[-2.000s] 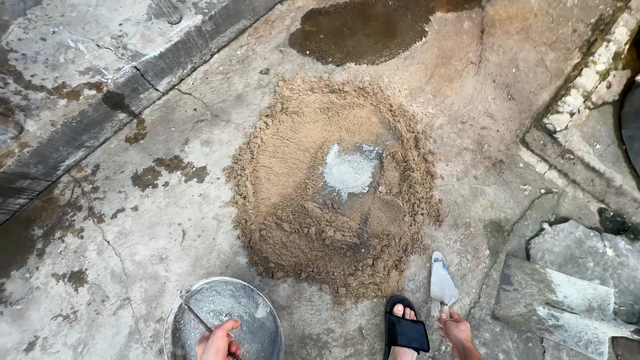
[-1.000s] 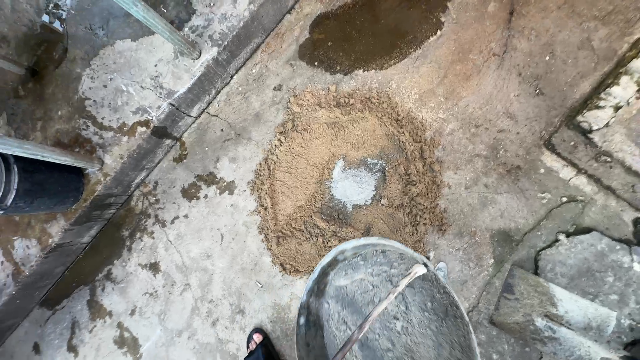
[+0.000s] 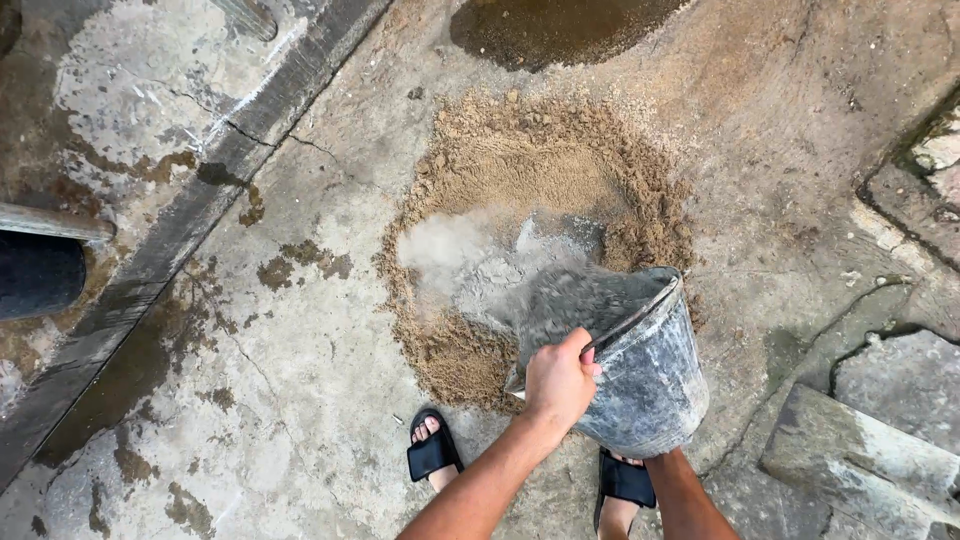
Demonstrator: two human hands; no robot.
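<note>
A scuffed dark bucket (image 3: pixel 645 382) is tipped over the sand ring, its mouth facing up and to the left. My left hand (image 3: pixel 561 375) grips the bucket at its rim. Of my right arm only the forearm shows, running under the bucket's base; the hand (image 3: pixel 664 454) is almost wholly hidden behind it. Grey cement powder (image 3: pixel 495 281) pours from the mouth into the hollow of the brown sand (image 3: pixel 525 165), and pale dust rises at the left of the stream.
My feet in black slide sandals (image 3: pixel 433 454) stand just below the sand. A brown puddle (image 3: pixel 562 30) lies above it. A concrete curb (image 3: pixel 225 142) crosses the left side, with a black container (image 3: pixel 37 274) beyond. Broken concrete slabs (image 3: pixel 862 450) lie at the lower right.
The bucket, upright over the lower edge of the sand one second ago, is now tipped and pouring. The grey patch has grown. The trowel held in my right hand two seconds ago is out of sight.
</note>
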